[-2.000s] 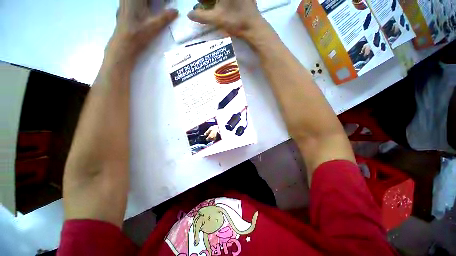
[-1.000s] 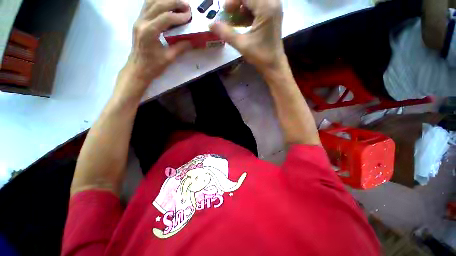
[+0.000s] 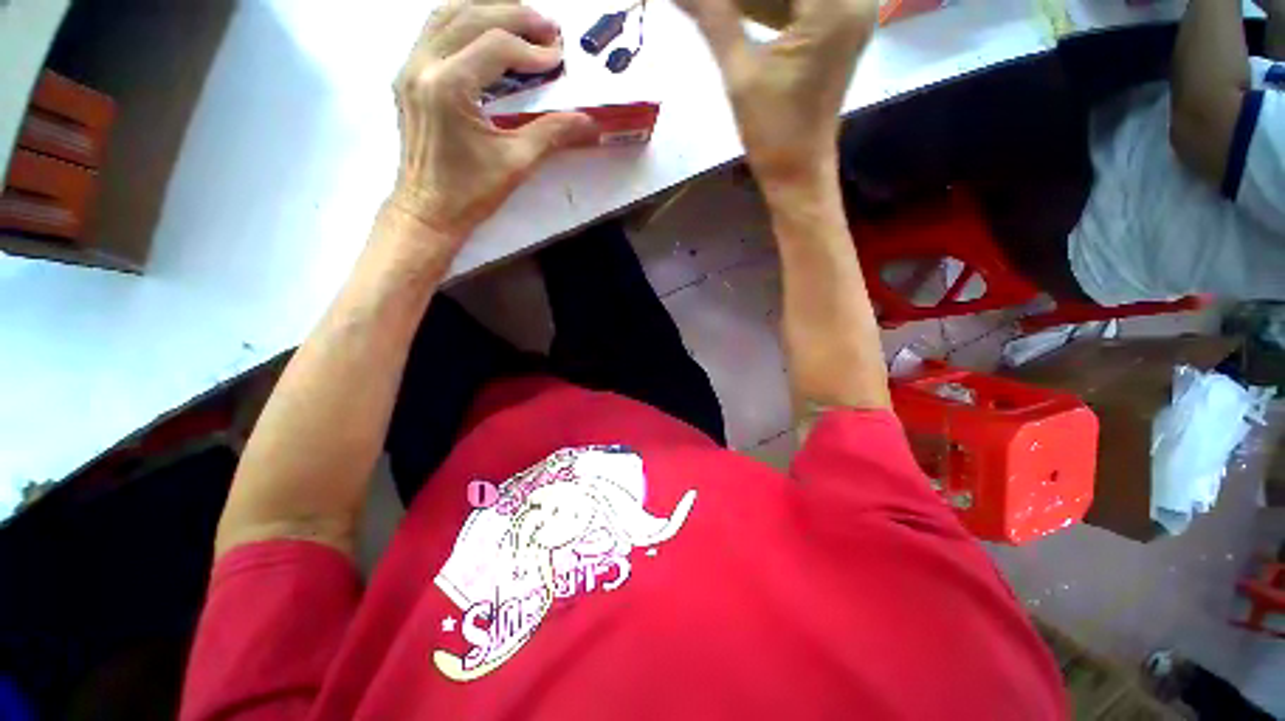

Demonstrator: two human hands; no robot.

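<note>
A retail box (image 3: 585,93) lies on the white table at the top of the view, cut off by the picture's top edge. Its white face with dark product photos is up and its short orange-red end faces me. My left hand (image 3: 486,106) grips the box's left side, thumb along the near end and fingers on top. My right hand (image 3: 792,78) is raised to the right of the box, apart from it, and is partly cut off by the top edge. Its fingertips are out of view, so I cannot tell whether it holds anything.
A brown shipping carton (image 3: 176,127) with orange boxes (image 3: 59,155) inside stands at the left. The white table's (image 3: 303,261) near edge runs diagonally. Red plastic stools (image 3: 1003,458) stand on the floor at right. A co-worker in a white shirt (image 3: 1149,197) sits at upper right.
The view has tilted down, so the box now sits at the top edge. Over the last second my right hand has moved off the box, up and right. My left hand stays on it.
</note>
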